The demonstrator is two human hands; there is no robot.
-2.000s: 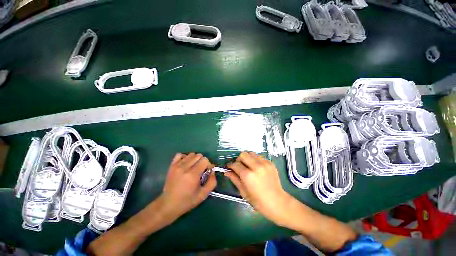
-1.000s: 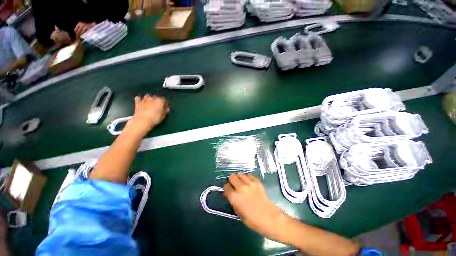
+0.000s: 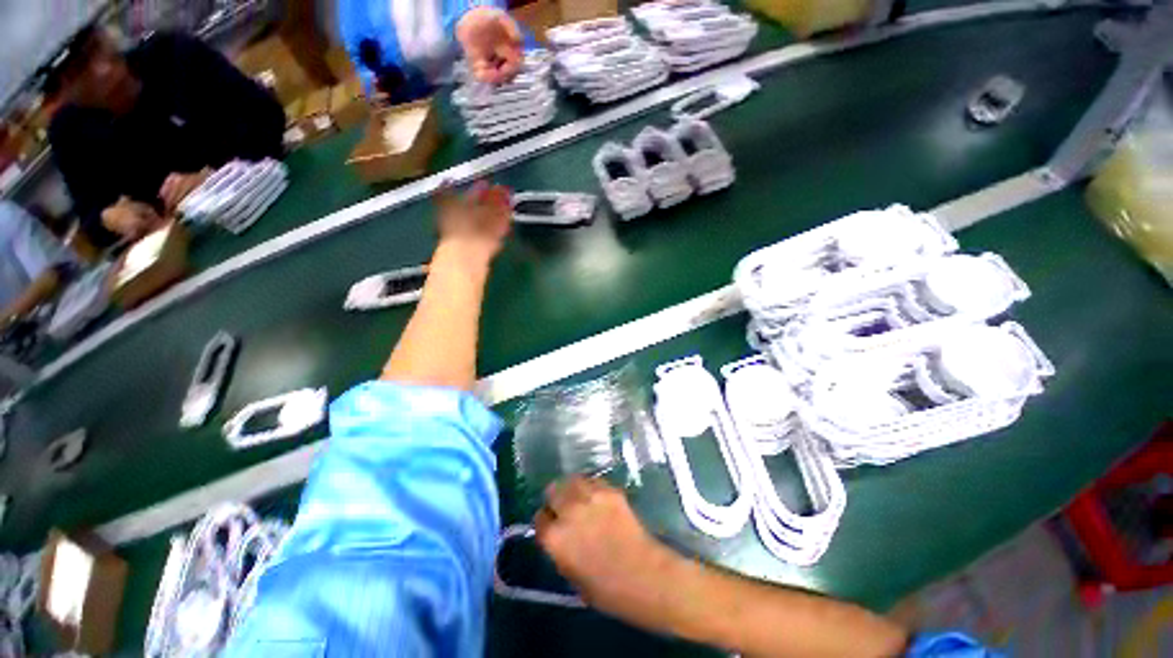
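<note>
My left hand (image 3: 475, 216), blurred, reaches far over the belt, at the left end of a white plastic frame (image 3: 556, 207); its fingertips are unclear and I cannot tell if it grips anything. My right hand (image 3: 594, 537) is low at the near bench, fingers bent down over another white plastic frame (image 3: 512, 572). The loop of this frame shows left of and below the hand; its other end is hidden under the hand. Thin silvery pins (image 3: 579, 424) lie in a pile on clear plastic just beyond my right hand.
Two overlapping frame rows (image 3: 705, 450) and thick frame stacks (image 3: 920, 386) stand right of the pins. A frame heap (image 3: 206, 598) is at lower left, beside a cardboard box (image 3: 80, 594). More frames (image 3: 663, 167) lie on the belt. People sit across the line. A red stool (image 3: 1126, 521) is lower right.
My left hand has moved from the frame bench work, over the belt's left part, then further right and away. My right hand stays at the near frame. The view has turned and shows more beyond the belt.
</note>
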